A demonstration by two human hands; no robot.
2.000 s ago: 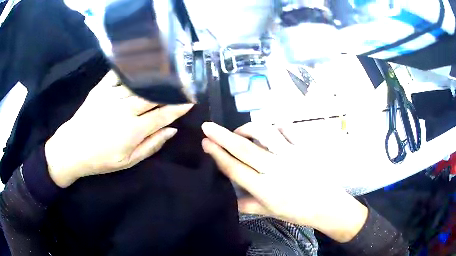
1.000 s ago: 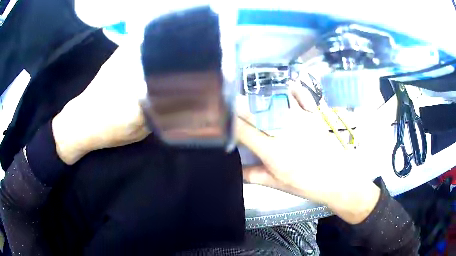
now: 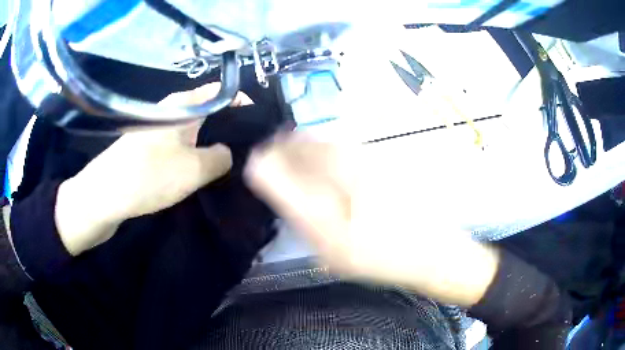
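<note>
The black fabric [image 3: 171, 253] hangs over the table's front edge, its upper part bunched below the needle area [image 3: 264, 61]. My left hand [image 3: 144, 167] grips the fabric between thumb and fingers. Its fingertips are partly hidden behind a shiny curved machine part close to the camera. My right hand [image 3: 315, 198] is motion-blurred, with its fingers at the fabric's right side. Whether they pinch it cannot be told. A clear-blue plastic piece [image 3: 312, 96] is right of the needle area.
Thread snips with a yellow handle [image 3: 459, 116] lie on the white table [image 3: 411, 191], blades apart. Black shears [image 3: 565, 123] lie at the right. A ruler tape [image 3: 288, 273] runs along the front edge. The machine head [image 3: 301, 17] spans the top.
The view has shifted, and the dark end plate no longer covers my left fingers. The fabric's lower right part has drawn left and bunched. My right hand is left of the snips, away from them.
</note>
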